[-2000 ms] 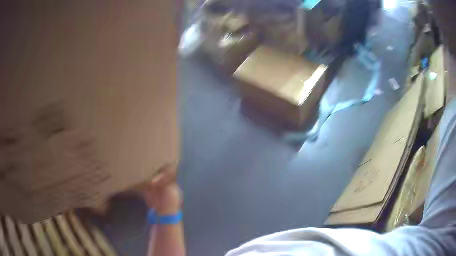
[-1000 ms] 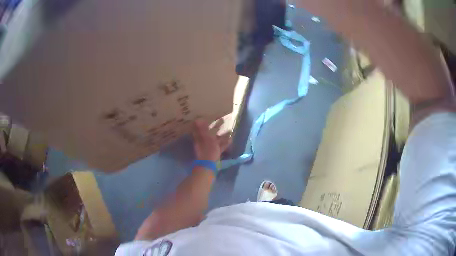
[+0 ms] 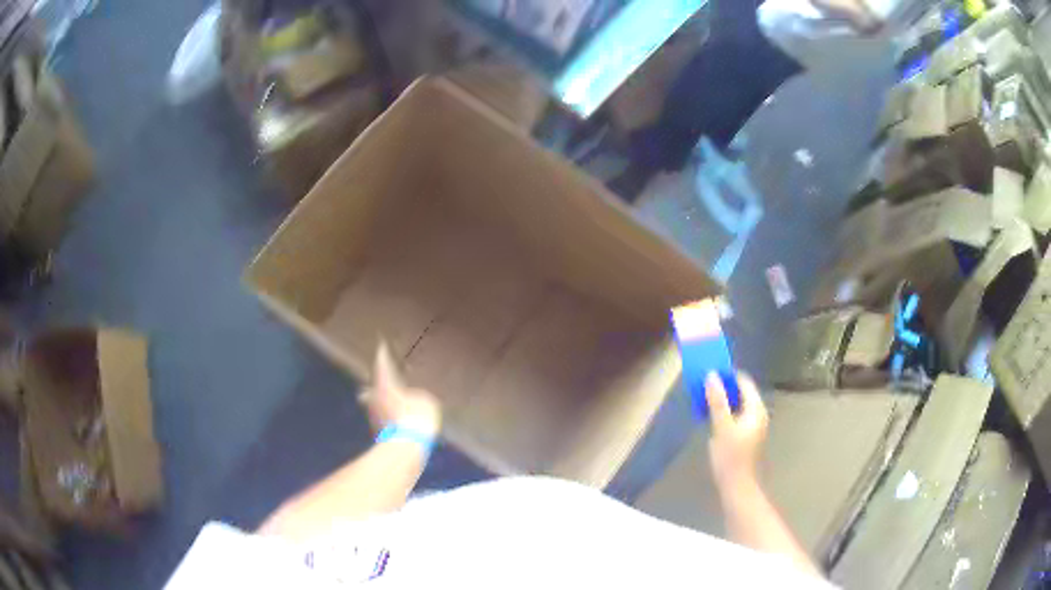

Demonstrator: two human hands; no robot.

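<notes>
A large brown shipping carton (image 3: 461, 219) stands right in front of me with its open top facing me. It looks empty inside. My left hand (image 3: 399, 398) is at the carton's near left edge, with the fingers over the rim. A blue wristband is on that wrist. My right hand (image 3: 735, 421) holds a blue and orange tape dispenser (image 3: 704, 360) at the carton's right corner. The image is somewhat blurred.
Flat cardboard (image 3: 807, 449) lies at the lower right, with open cartons (image 3: 934, 231) behind it. An open carton with small items (image 3: 127, 421) is at the left. Light-blue strapping (image 3: 724, 190) lies on the floor. A person's hand (image 3: 847, 12) shows at the top right.
The carton has turned from its printed outer side to its open inside. The right hand now shows with the tape dispenser. The left hand has moved left along the carton.
</notes>
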